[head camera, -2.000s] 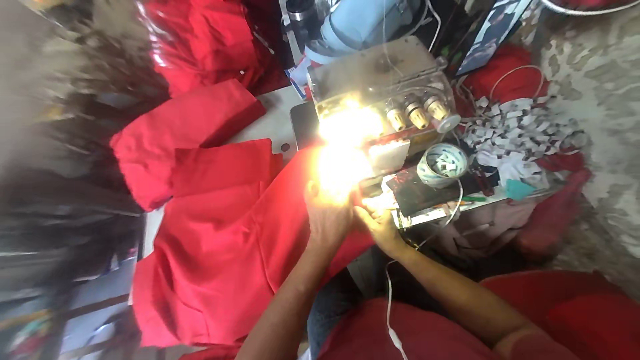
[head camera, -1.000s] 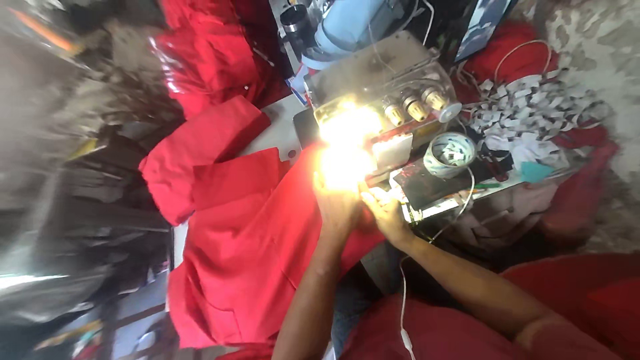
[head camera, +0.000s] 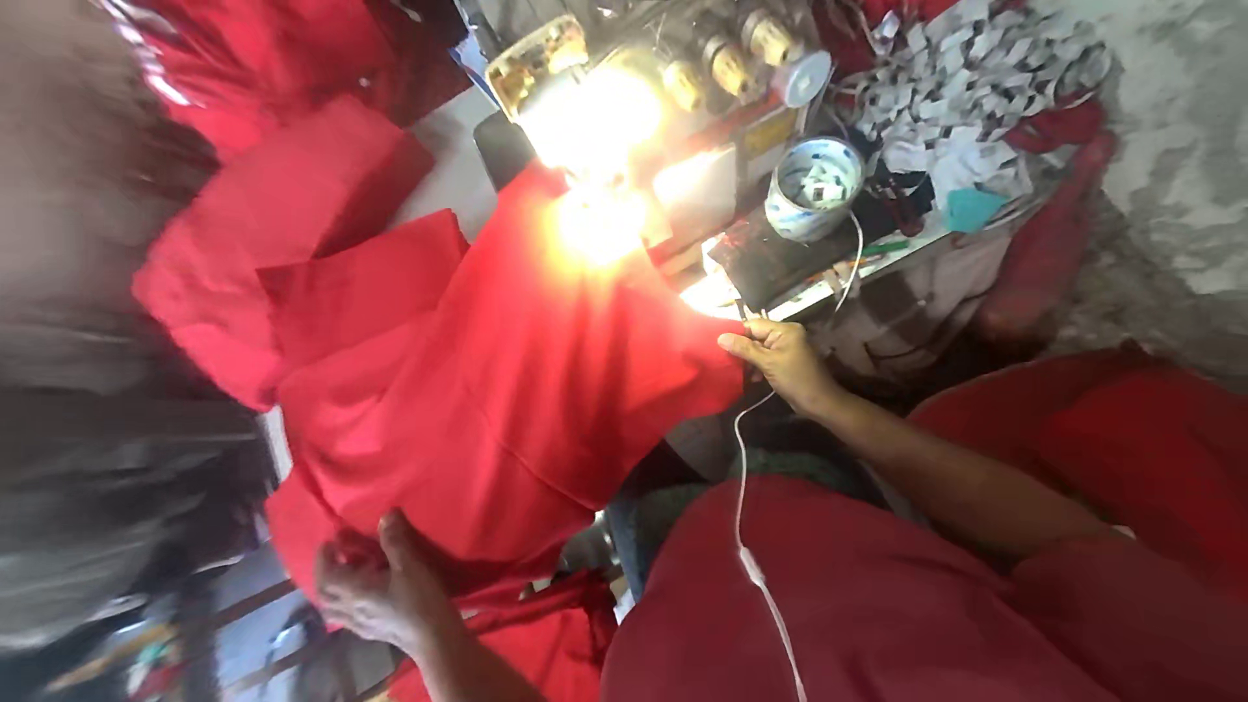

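A large piece of red fabric (head camera: 487, 409) drapes from the glaring lamp of a sewing machine (head camera: 721, 68) down over the front of the table. My right hand (head camera: 780, 356) pinches the fabric's right corner between thumb and fingers, and the tip of a small dark tool shows by them. Near the lower left part of the cloth is my left hand (head camera: 375, 590), thumb raised and fingers curled apart, with nothing seen in it. The glare hides the needle area.
Folded red cloth (head camera: 283, 234) lies to the left. Right of the machine stand a patterned bowl (head camera: 814, 185) with small pieces inside and a heap of white scraps (head camera: 965, 88). A white cord (head camera: 751, 565) hangs in front of my lap.
Both hands have left the lit area by the machine. My left hand has moved down to the lower left of the fabric, and my right hand has moved to its right corner.
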